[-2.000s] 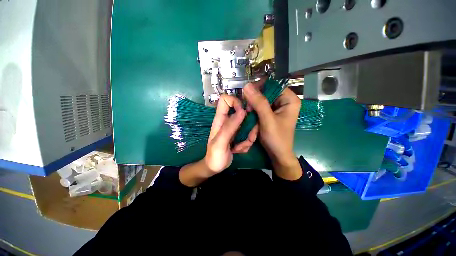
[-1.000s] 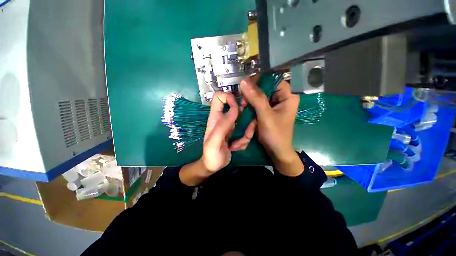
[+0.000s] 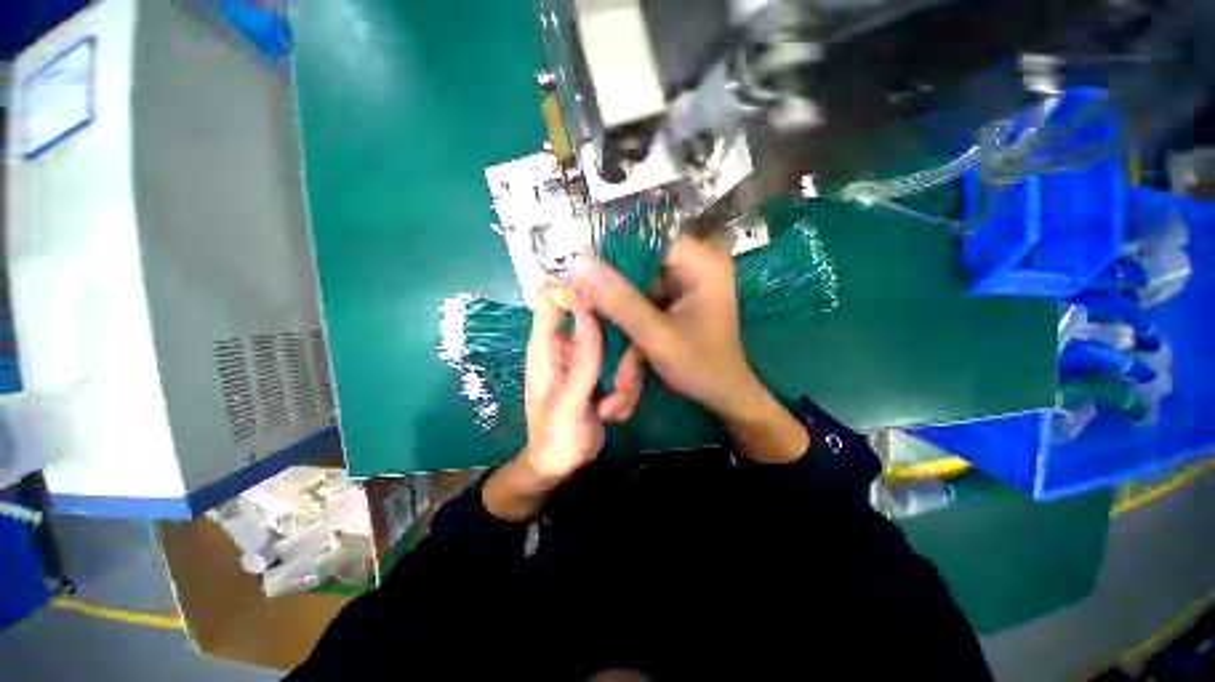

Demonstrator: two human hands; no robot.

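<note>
A bunch of dark green wires (image 3: 629,253) stands between my hands, its tips fanned toward the machine. My left hand (image 3: 566,380) is closed on the bunch from the left, fingertips at the die. My right hand (image 3: 696,327) holds the same bunch from the right, its thumb reaching across to my left fingertips. A wire pile (image 3: 493,349) lies flat beneath my hands, silver-white tips at its left edge; its other end fans out at the right. The silver base plate (image 3: 526,200) is just beyond my left fingertips. The die is small and blurred, partly hidden by my fingers.
The blurred machine head (image 3: 826,80) overhangs beyond my right hand, with a brass-coloured block (image 3: 557,127) on its left. Clear tubing (image 3: 919,180) loops right. Blue bins (image 3: 1046,200) stand right, one with bundles. A vented cabinet (image 3: 227,267) and a carton (image 3: 220,606) of translucent pieces are left.
The camera view has turned, shifting the machine and base plate leftward in the picture. The bunch's tips now show fanned out beyond my fingers. Both hands still hold the wires.
</note>
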